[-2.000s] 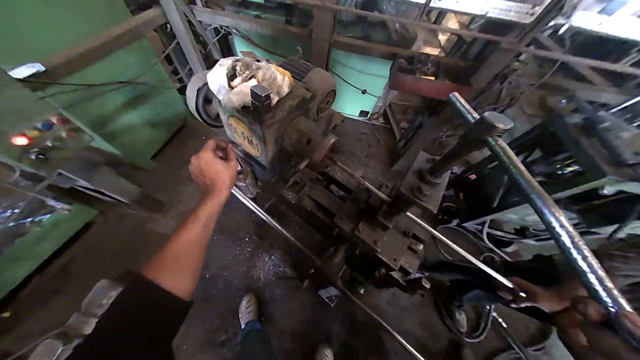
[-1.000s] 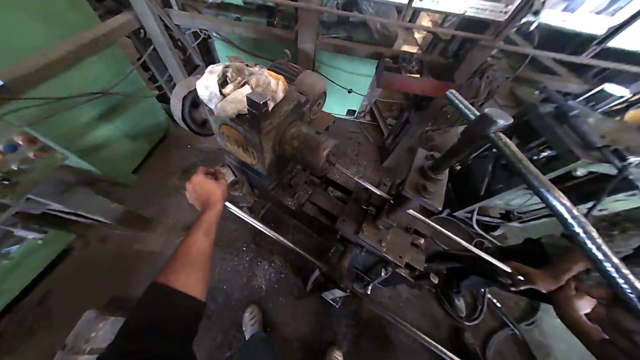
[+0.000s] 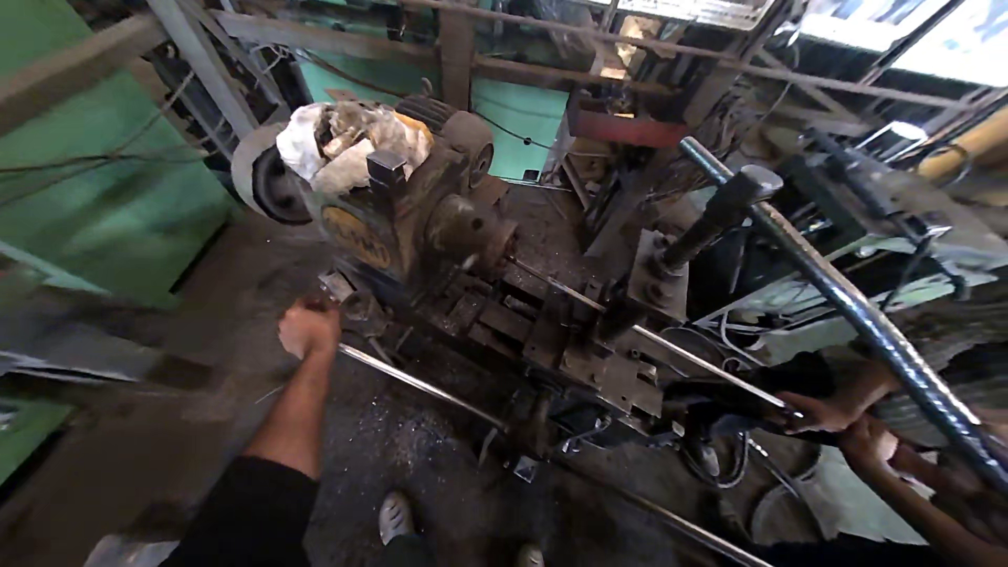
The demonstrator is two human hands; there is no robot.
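Note:
My left hand [image 3: 309, 327] is a curled fist at the left end of a lathe, beside a small metal bracket [image 3: 358, 303]; what its fingers hold is hidden. A long shiny rod [image 3: 417, 383] runs right from near my wrist. At the lower right, my right hand [image 3: 870, 441] seems to be the one on the bare forearm, against another hand [image 3: 819, 411] at the end of a thin metal rod [image 3: 701, 362]. The overlap hides its grip. That rod reaches the lathe chuck [image 3: 480, 232]. A thick metal bar [image 3: 866, 315] crosses above both hands.
Crumpled cloth [image 3: 354, 146] lies on the lathe headstock [image 3: 366, 236]. A T-handled tool post [image 3: 697, 220] stands near the thick bar. Green panels [image 3: 102, 181] are at left. Hoses [image 3: 728, 472] and metal shavings [image 3: 417, 449] lie low down, near a shoe [image 3: 395, 516].

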